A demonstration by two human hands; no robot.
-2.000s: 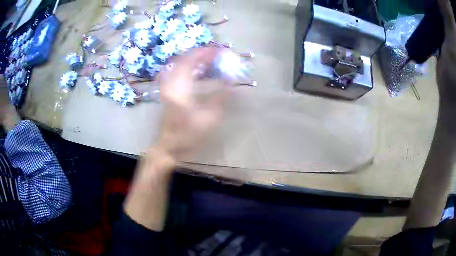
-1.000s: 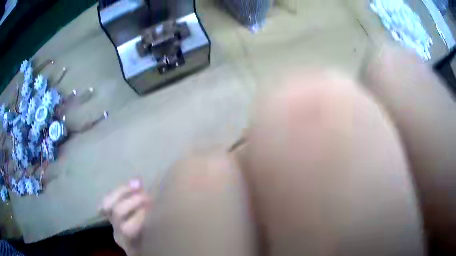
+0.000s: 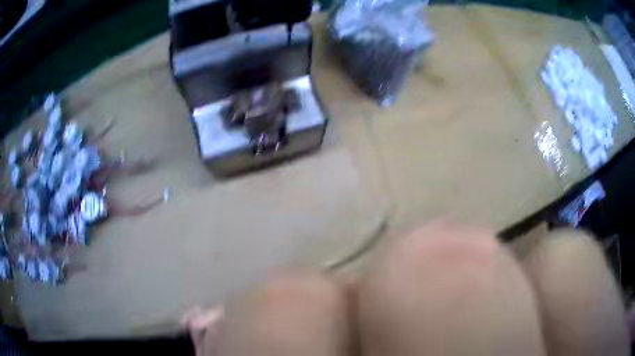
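Large blurred fingers, seemingly of my right hand (image 3: 445, 299), fill the bottom centre and right, very close to the camera. What they touch is out of sight. Part of my left hand (image 3: 203, 327) shows small at the bench's front edge, mostly cut off or covered; its hold cannot be told. The screw feeder (image 3: 244, 163) stands on the bench, left of centre, with a brownish mechanism in its front tray. A heap of motor-and-gear assemblies (image 3: 59, 181) lies at the far left, some leads trailing right.
A dark object (image 3: 271, 12) is at the feeder's top. A clear bag of screws (image 3: 381, 52) lies right of the feeder. A white pile of loose gears (image 3: 581, 104) lies at the far right. Tan cardboard (image 3: 452, 139) covers the bench. A thin dark curved line crosses it near the fingers.
The view has swung right since the oldest frame, then tilted so the bench sits lower. The large fingers came close to the camera and now sit lower; my left hand also shows lower.
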